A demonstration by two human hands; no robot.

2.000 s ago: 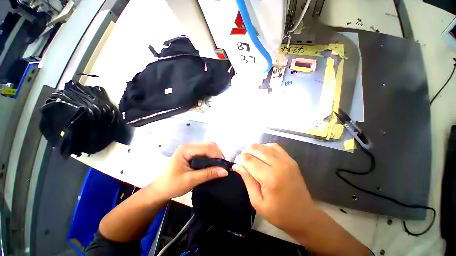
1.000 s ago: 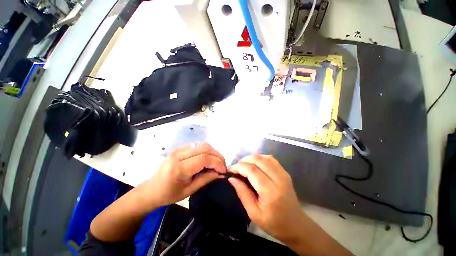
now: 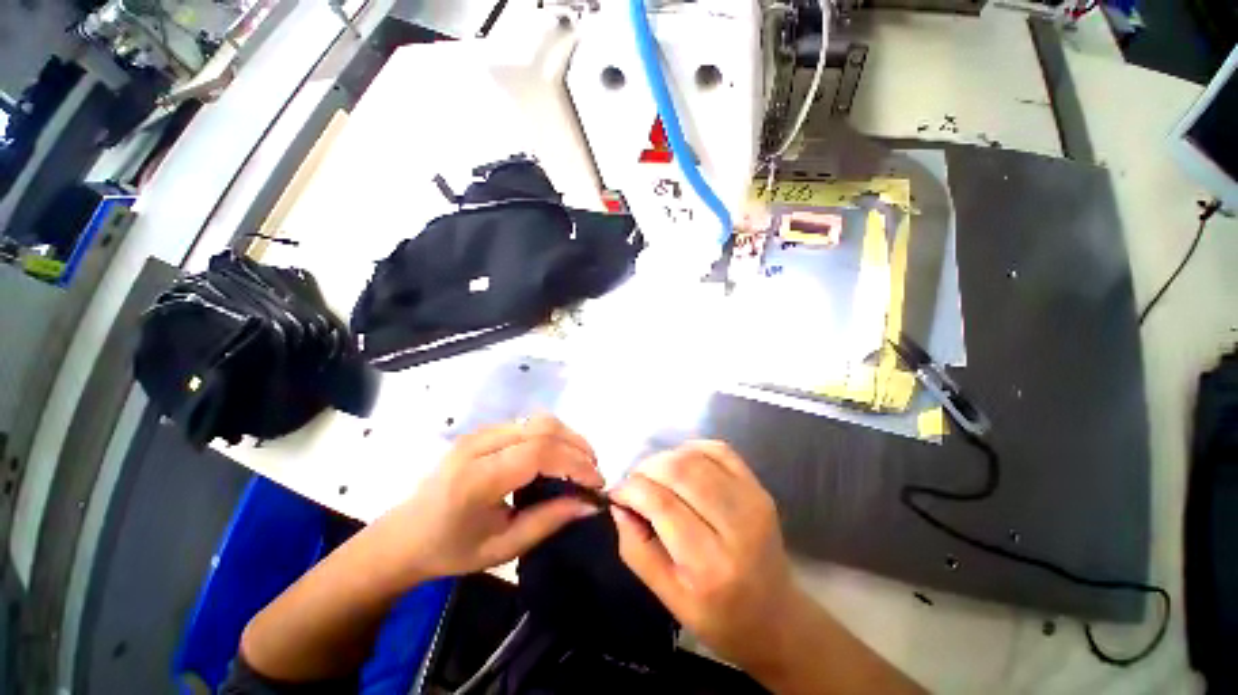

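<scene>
A soft black fabric bag piece [image 3: 584, 584] hangs between my hands at the table's front edge, close to my body. My left hand [image 3: 496, 492] pinches its upper edge between thumb and fingers. My right hand [image 3: 706, 536] pinches the same edge just beside it, the fingertips of both hands nearly touching. A narrow dark strip or edge shows between the fingertips; its details are too small to tell. The lower part of the piece merges with dark cloth below.
The white sewing machine head [image 3: 665, 95] with a blue tube [image 3: 668, 116] stands ahead. Black panels [image 3: 475, 272] and a black stack [image 3: 251, 350] lie left. A yellow-taped plate [image 3: 828, 299] and corded snips [image 3: 944, 387] lie right. A blue bin [image 3: 251, 570] is below left.
The view has shifted, so the machine and table sit lower in the picture. Both hands still pinch the black piece; its edge, thick and raised two seconds ago, now shows as a thinner strip.
</scene>
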